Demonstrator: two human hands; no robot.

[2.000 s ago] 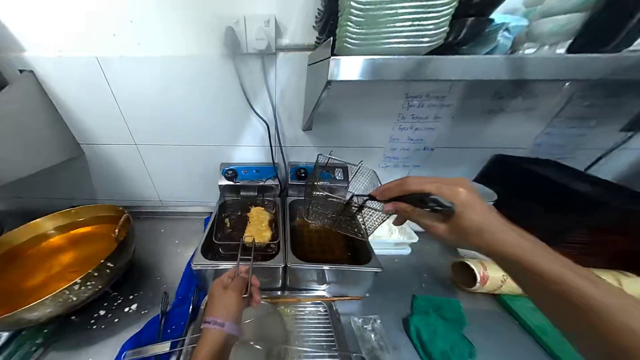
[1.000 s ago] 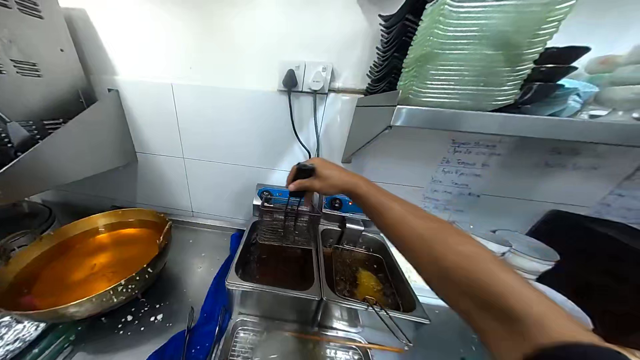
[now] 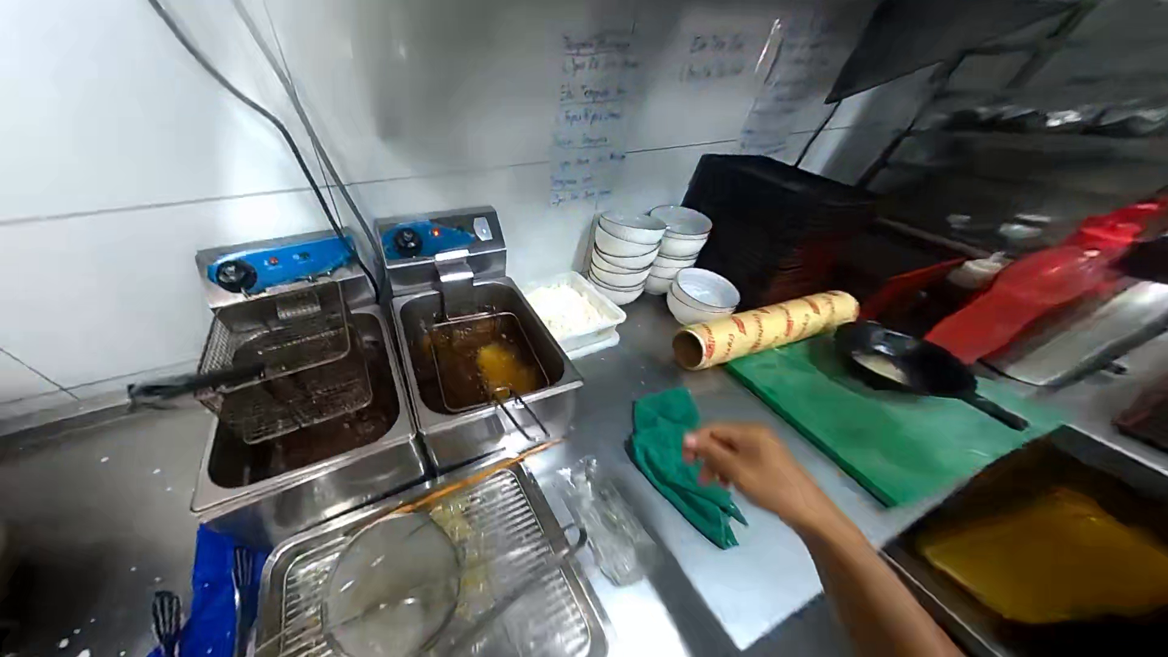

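My right hand point(image 3: 753, 465) hovers just over the right side of a green cloth point(image 3: 671, 461), fingers curled; whether it touches the cloth I cannot tell. My left hand is out of the frame. In the right well of the double deep fryer point(image 3: 415, 438), a yellow battered piece point(image 3: 504, 367) lies in oil inside a wire basket point(image 3: 438, 360), whose wire handle leans over the front rim. An empty wire fry basket point(image 3: 297, 365) with a black handle rests tilted on the left well.
In front of the fryer sits a steel tray point(image 3: 593, 630) with a round mesh strainer point(image 3: 392, 584). Stacked bowls point(image 3: 628, 251), a film roll point(image 3: 766, 328), a green cutting board point(image 3: 876, 429) and a black pan point(image 3: 912, 360) stand right. A container of yellow liquid point(image 3: 1049, 557) is near my right forearm.
My right hand has let go of the black-handled basket at the left well and moved right, near the green cloth. The view has swung right and down.
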